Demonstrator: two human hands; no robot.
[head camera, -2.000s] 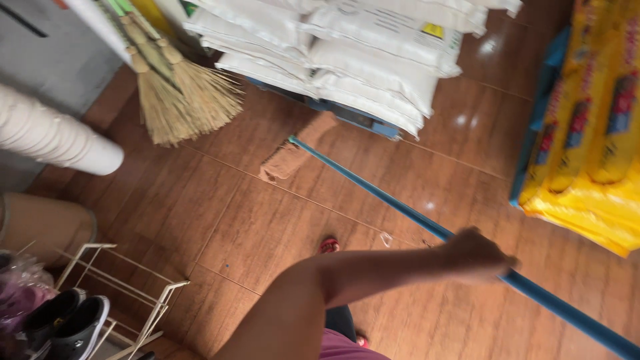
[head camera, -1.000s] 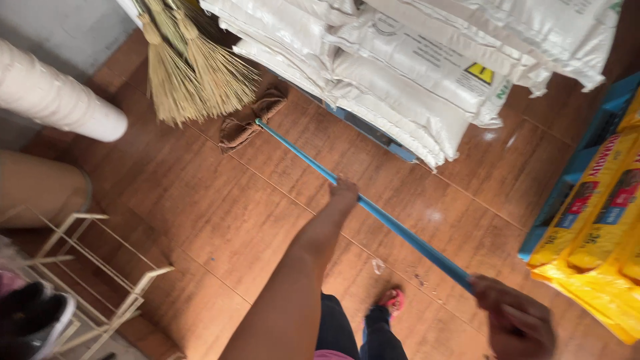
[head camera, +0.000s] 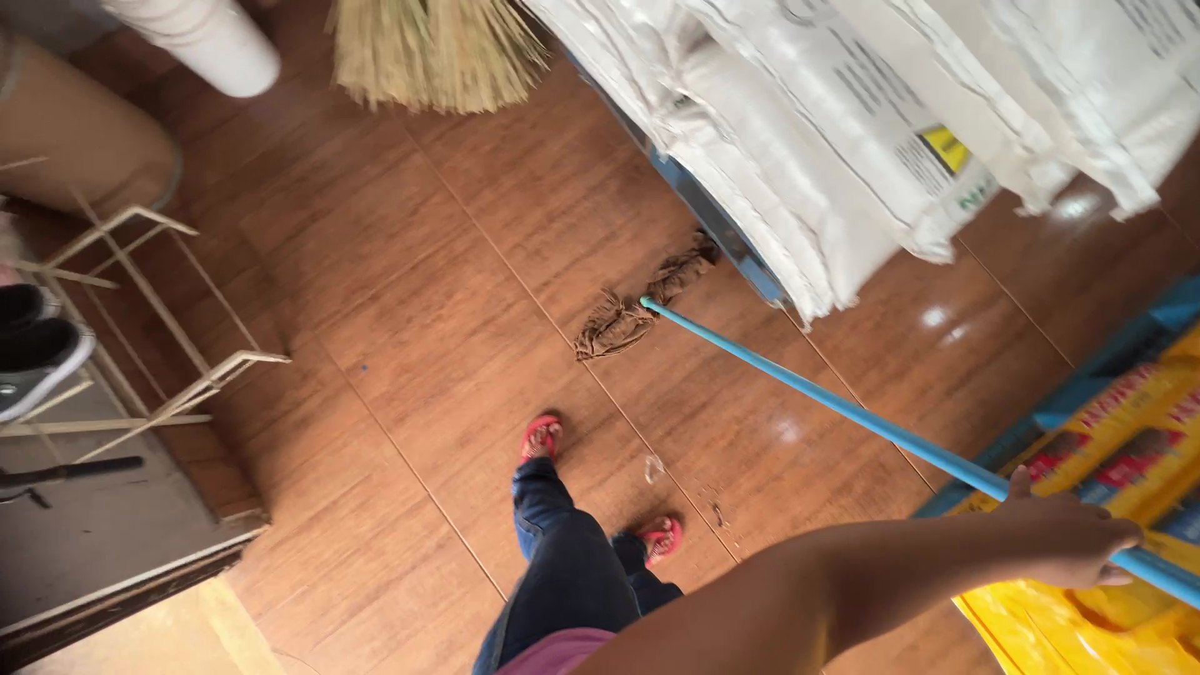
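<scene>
My left hand (head camera: 1069, 539) is closed around the blue pole (head camera: 825, 382) of a mop, near the right edge. From there the pole slants up and left to a gathered brown cloth mop head (head camera: 614, 325), which lies on the wood-look tile floor. One end of the cloth touches or nearly touches the dark blue base under a stack of white sacks (head camera: 797, 103). The upper end of the pole runs out of view at the lower right, and my right hand is out of view.
My feet in red flip-flops (head camera: 544, 437) stand below the mop head. Straw brooms (head camera: 431, 56) hang at the top. A wire rack (head camera: 202, 375) with black shoes (head camera: 36, 347), a brown drum (head camera: 84, 131) and white stacked containers (head camera: 211, 42) are left. Yellow packages (head camera: 1041, 619) lie right.
One second ago the mop head lay close to the brooms; now it is farther from them, by the sack base's near corner. My right hand, then visible on the pole, has left view.
</scene>
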